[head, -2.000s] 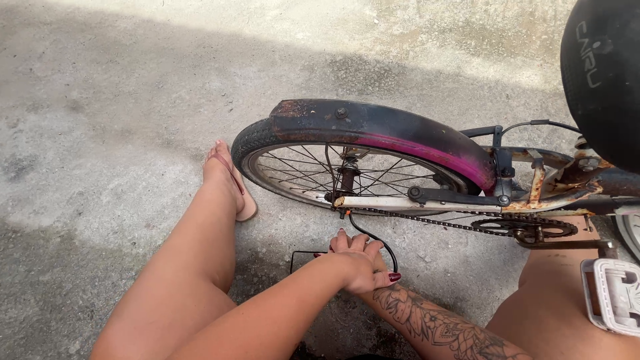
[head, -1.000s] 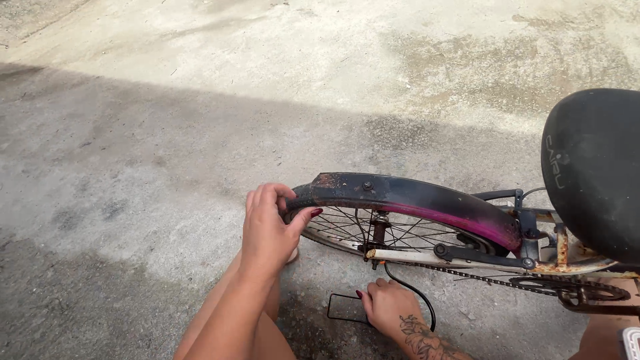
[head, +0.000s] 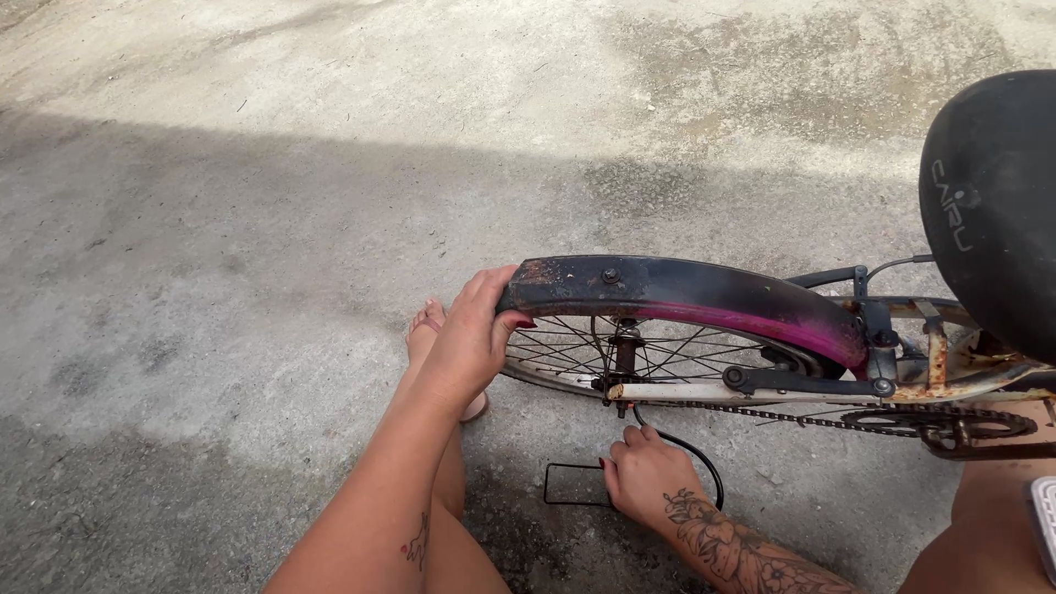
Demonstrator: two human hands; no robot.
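My left hand grips the tire of the bicycle's rear wheel at the rear end of the black and magenta fender, thumb on the near side. Spokes and the rim show below the fender. Below the hub, my right hand is curled at the end of a black wire frame low over the concrete; whatever else lies under the palm is hidden. A black hose curves from near the axle end, passing right of this hand and out of sight behind the wrist.
The chain and chainring are at the right, below the rusty white frame. A black Cairu saddle overhangs them. My sandaled foot stands left of the wheel. Part of a pale pedal shows at the right edge.
Two seconds ago my left hand was low beside the right forearm; it has moved up to the tire and taken hold there. The right hand stays by the wire frame. The view has shifted.
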